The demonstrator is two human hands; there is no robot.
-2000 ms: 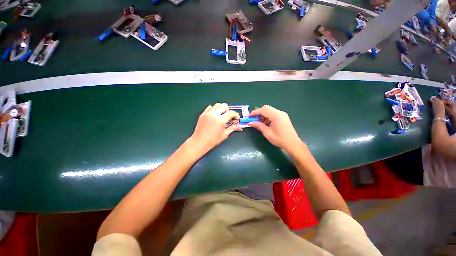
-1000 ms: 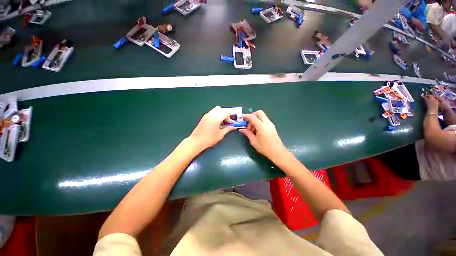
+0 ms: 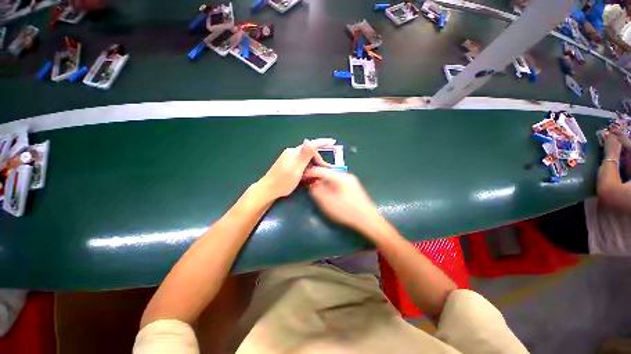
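Note:
A white housing frame (image 3: 339, 153) with a window is held over the green surface in front of me. A blue cell (image 3: 339, 168) lies along its near edge, partly hidden by my fingers. My left hand (image 3: 294, 168) grips the frame's left side. My right hand (image 3: 339, 193) is blurred, its fingertips drawn in close to the left fingers at the frame's lower left corner. Whether the right fingers hold a small part cannot be seen.
Piled units lie at the left edge (image 3: 19, 169) and at the right (image 3: 562, 146). A pale rail (image 3: 277, 107) separates the belt carrying unfinished units (image 3: 362, 72). A slanted metal post (image 3: 498, 55) stands right. Another person's arm (image 3: 609, 173) is at far right.
My right hand has moved left and nearer to me, from the blue cell's right end to beside my left fingers. Units on the far belt have shifted right.

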